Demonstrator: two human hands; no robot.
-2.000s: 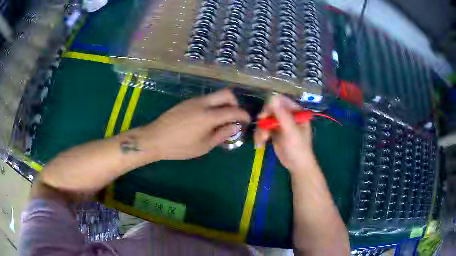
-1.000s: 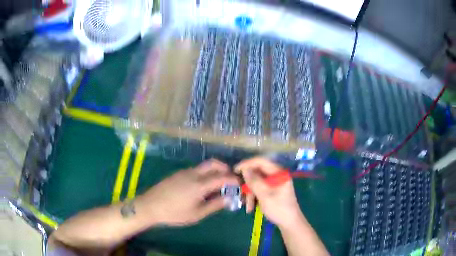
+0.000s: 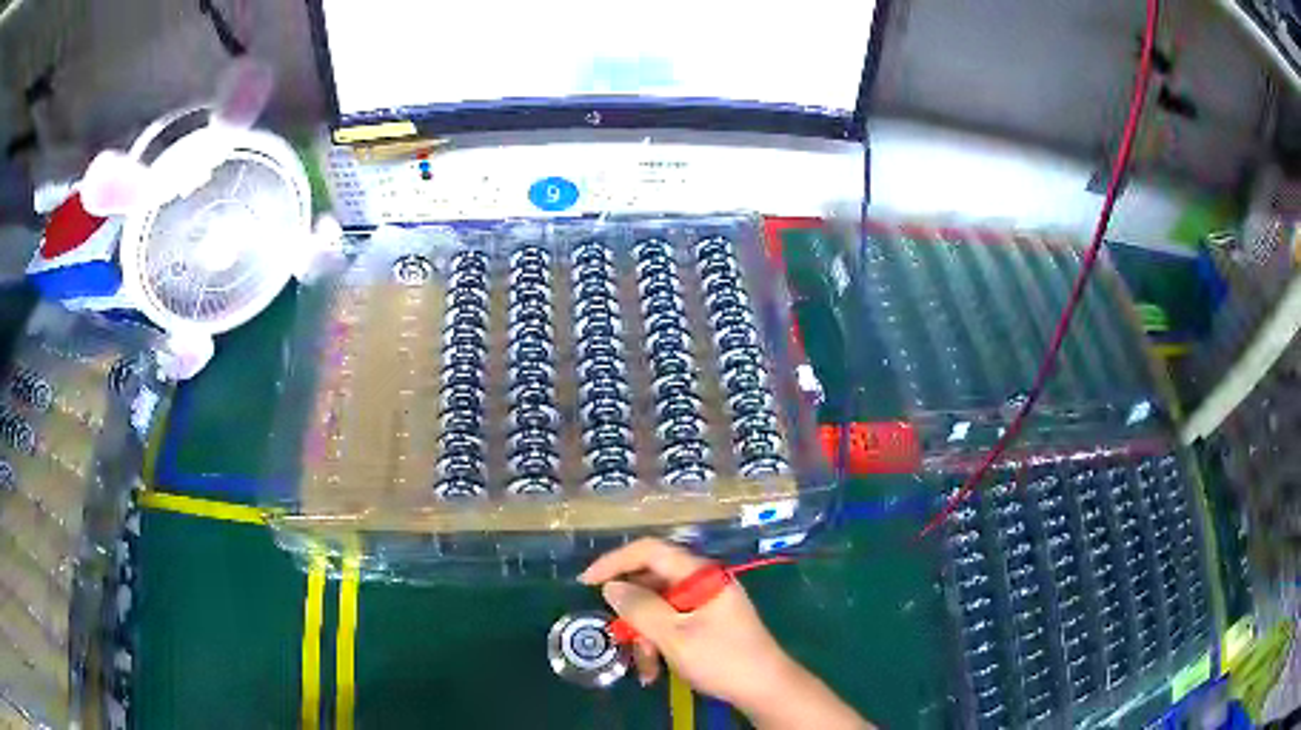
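Note:
The round silver test base (image 3: 588,648) lies on the green mat, with a dark ringed centre; I cannot tell whether a separate component sits in it. My right hand (image 3: 692,628) is closed around the red test probe (image 3: 696,586), its front end at the right edge of the base. My left hand is not in view. The central blister tray (image 3: 371,502) stands just beyond, with several rows of silver-black round components (image 3: 606,377) and a brownish part without components at its left.
A monitor (image 3: 592,57) stands at the back, a white fan (image 3: 217,243) back left. Blister trays lie at the left (image 3: 43,528), right (image 3: 1077,571) and upper right (image 3: 985,328). A red label (image 3: 870,446) is beside the central tray. A red lead (image 3: 1073,300) hangs at the right.
The view has tilted up, bringing the monitor and whole central tray into sight. My left hand, earlier at the base, has left the picture. My right hand still holds the probe.

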